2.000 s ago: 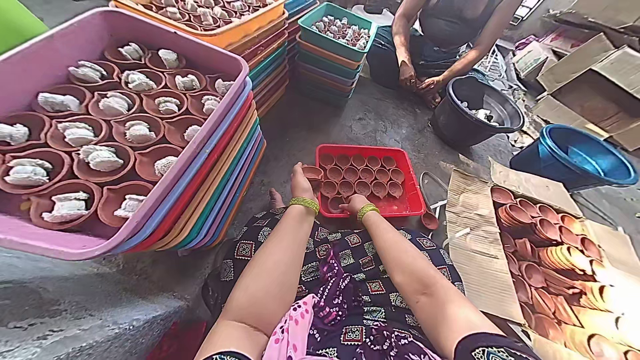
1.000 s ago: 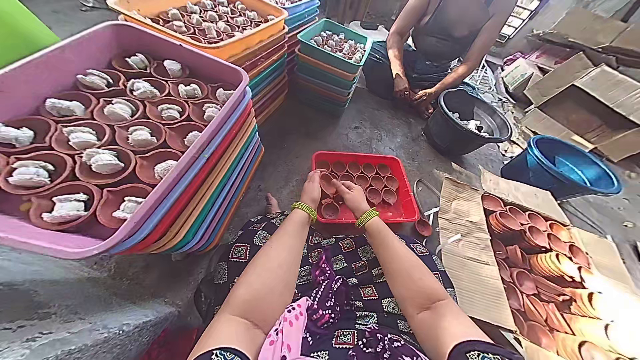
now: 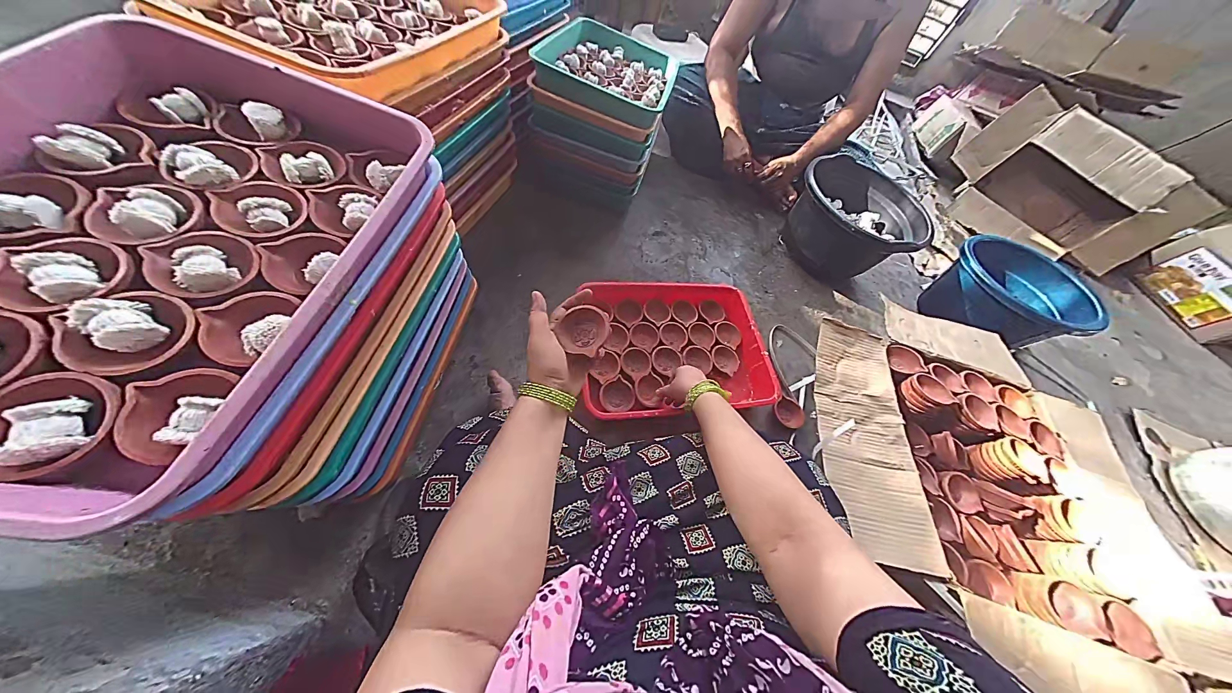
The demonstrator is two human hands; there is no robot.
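Note:
Small clay lamp cups (image 3: 666, 360) stand in rows in a red plastic tray (image 3: 760, 337) on the floor in front of me. My left hand (image 3: 551, 346) holds a clay lamp cup (image 3: 582, 330) at the tray's left edge, palm turned up and thumb by its rim. Over the near side of the tray, my right hand (image 3: 681, 385) has its fingers on a cup (image 3: 651, 390) in the nearest row. Whether it grips that cup or only touches it is unclear. A single clay cup (image 3: 789, 412) lies on the floor by the tray's near right corner.
Stacked trays, a purple one (image 3: 409, 144) on top, hold cups with white wicks at left; orange (image 3: 423, 58) and teal (image 3: 606, 91) stacks stand behind. A cardboard box (image 3: 866, 462) of clay cups is at right. Beyond are black (image 3: 818, 231) and blue (image 3: 1011, 308) tubs and a seated person (image 3: 799, 77).
My hands were together over the tray a second ago and are now apart, the left at the tray's left edge with a cup, the right down among the near cups. The near row holds more cups.

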